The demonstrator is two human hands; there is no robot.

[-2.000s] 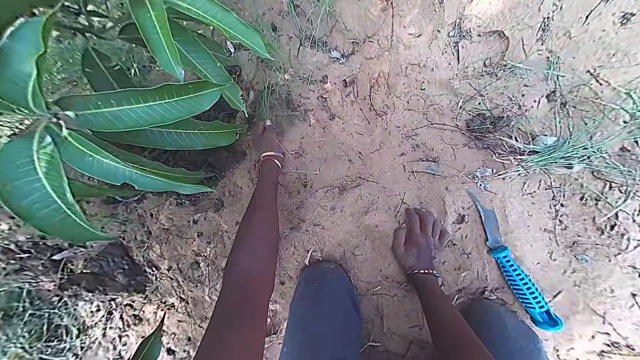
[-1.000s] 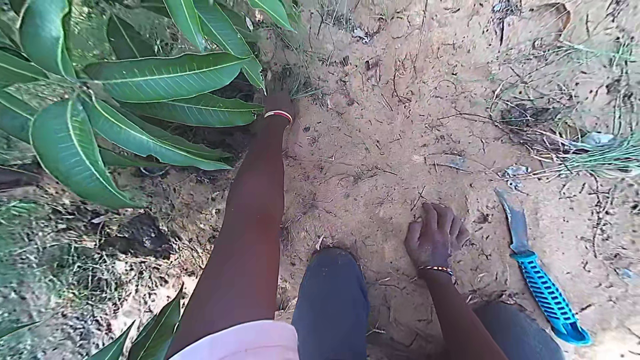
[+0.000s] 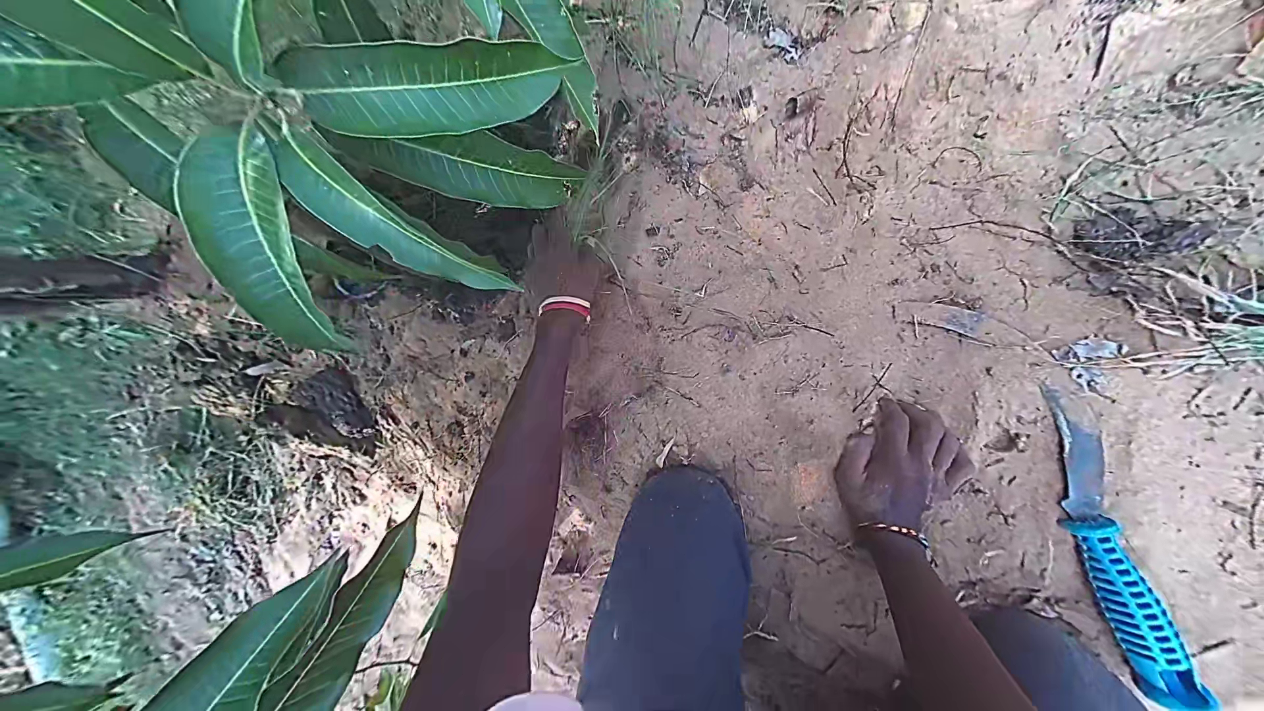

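My left hand [image 3: 563, 265] reaches to the soil beside a tuft of grass [image 3: 592, 202], next to the long green leaves [image 3: 425, 87] of a plant. Its fingers are blurred and shaded, so whether they grip anything is unclear. My right hand [image 3: 901, 464] rests on the bare soil with its fingers curled down, and no object shows in it. To the right of that hand lies a sickle-like knife [image 3: 1084, 464] with a curved metal blade and a blue ribbed handle [image 3: 1136, 607].
My knee in dark trousers [image 3: 676, 583] is between my arms. More leaves [image 3: 346, 612] rise at lower left. Dry grass and stems [image 3: 1205, 316] lie at the right, near a small crumpled scrap [image 3: 1089, 350]. A dark clod [image 3: 331, 400] sits left of my left arm.
My left hand stays low by the leaves and grass. My right hand remains on the soil, and the knife has not moved on the ground. The view has shifted somewhat.
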